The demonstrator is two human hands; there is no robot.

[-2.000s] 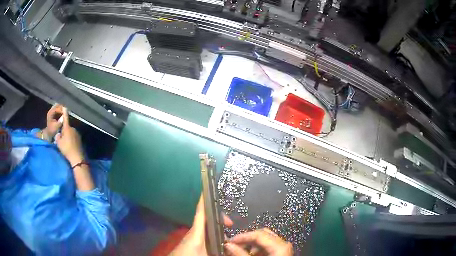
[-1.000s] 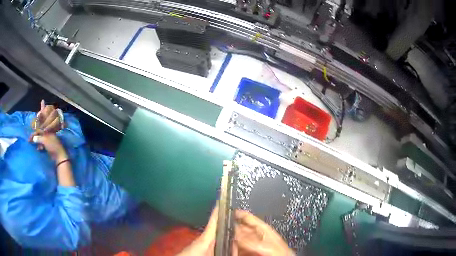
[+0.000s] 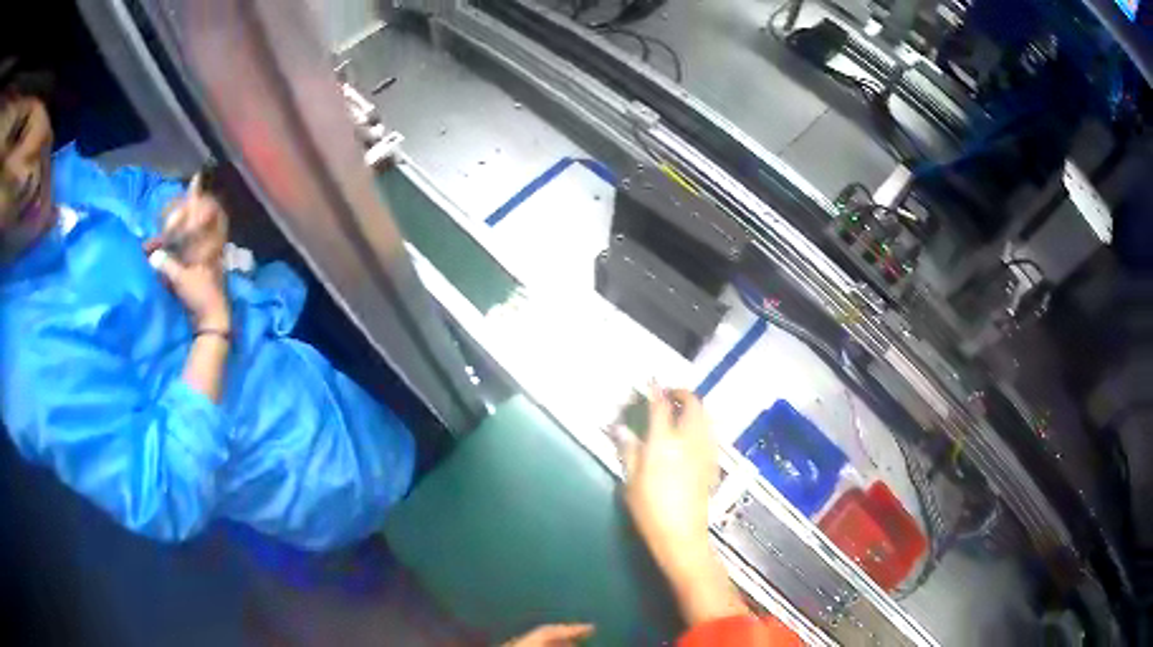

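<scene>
A long bar, seemingly the fixture plate (image 3: 569, 360), lies along the conveyor (image 3: 443, 240) and is washed out by glare. My right hand (image 3: 674, 474) reaches over the conveyor from the lower right, its thumb and fingers closed around the bar's near right end; the exact grip is blurred. My left hand (image 3: 554, 636) is cut off by the bottom edge, with only a finger and part of the back showing; whether it holds anything is hidden. More metal plates (image 3: 790, 562) lie on the line to the right.
A green mat (image 3: 518, 518) lies before the conveyor. Beyond it are dark stacked blocks (image 3: 670, 253), a blue bin (image 3: 793, 455) and a red bin (image 3: 875, 533). A blue-clothed person (image 3: 190, 367) is at left, beside a grey machine post (image 3: 304, 190). Rails and cables run behind.
The view has swung left. The plate held upright between my hands has left my left hand, and a bar now lies on the conveyor under my right hand. The silver parts are out of view.
</scene>
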